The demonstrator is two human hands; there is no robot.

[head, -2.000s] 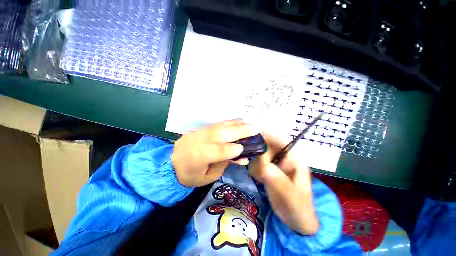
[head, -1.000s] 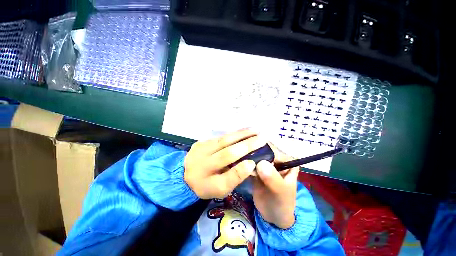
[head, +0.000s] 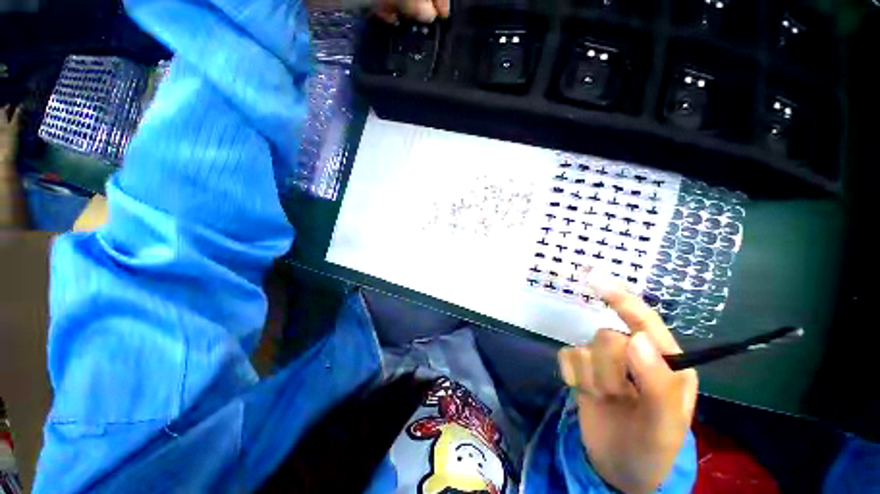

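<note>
My left hand [head: 415, 8] is at the top edge, mostly cut off, with fingertips over the far left of the black tray; whether it holds anything is hidden. My right hand [head: 632, 386] holds a thin black pen-like tool [head: 738, 349], its tip pointing right. The right index finger reaches to the lower edge of the pale sheet with rows of small black parts [head: 603, 227]; I cannot tell if it touches. Tiny grey specks [head: 482, 207] lie on the white paper [head: 391, 193]. Glossy black housings [head: 591, 72] sit in the tray's pockets.
The black tray [head: 463, 106] spans the bench's far side. A clear blister sheet [head: 700, 246] lies right of the black parts. Clear blister trays [head: 92, 106] stand at left, partly behind my left sleeve [head: 183, 193]. A red object [head: 728, 468] is below the bench.
My left hand has moved from the centre up to the tray; the dark housing no longer shows in it. My right hand has moved right and down with the tool, index finger extended.
</note>
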